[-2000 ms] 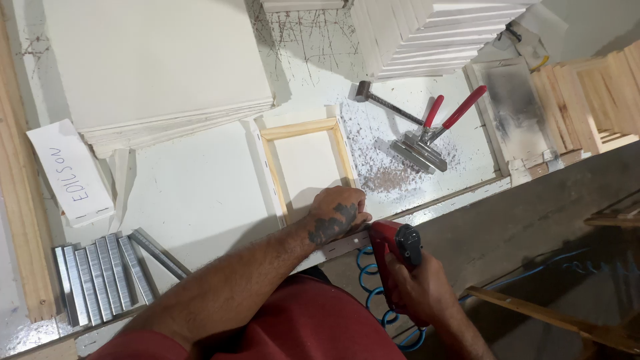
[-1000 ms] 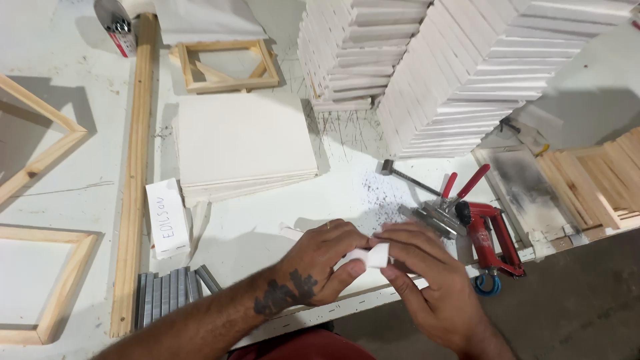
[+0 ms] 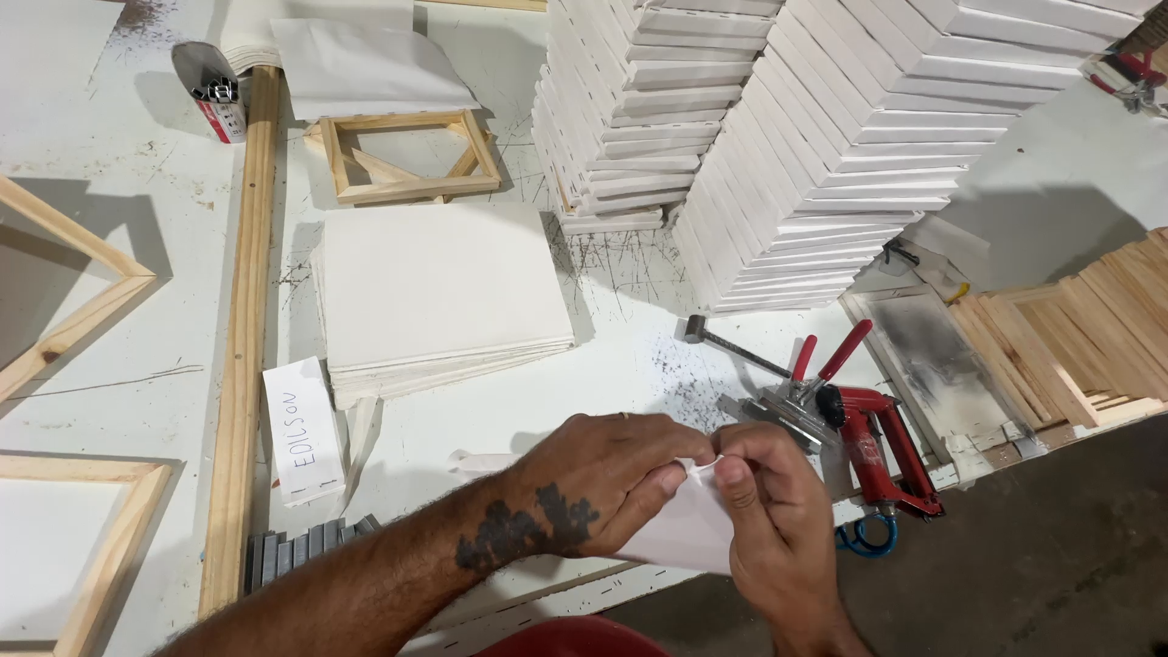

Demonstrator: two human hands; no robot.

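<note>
Near the table's front edge, my left hand (image 3: 620, 479) and my right hand (image 3: 776, 511) pinch a corner of a small piece covered in white canvas (image 3: 680, 529). Fingers and thumbs of both hands meet at a fold in the white material; whether a frame lies inside cannot be seen. Just right of my hands lie canvas pliers with red handles (image 3: 844, 351) and a red pneumatic stapler (image 3: 876, 447) with a blue coiled hose (image 3: 867, 537). A hammer (image 3: 730, 345) rests behind them.
A stack of white canvas sheets (image 3: 447, 283) lies behind my left arm. Tall stacks of white canvases (image 3: 821, 164) stand at the back. Wooden frames (image 3: 420, 187), a long wooden strip (image 3: 242, 338), staple strips (image 3: 301, 552) and wooden pieces (image 3: 1068, 338) surround the work area.
Two seconds ago my right hand held the red stapler at the frame; it now lies on the table to the right. Both hands have come together on the white piece. The view has shifted.
</note>
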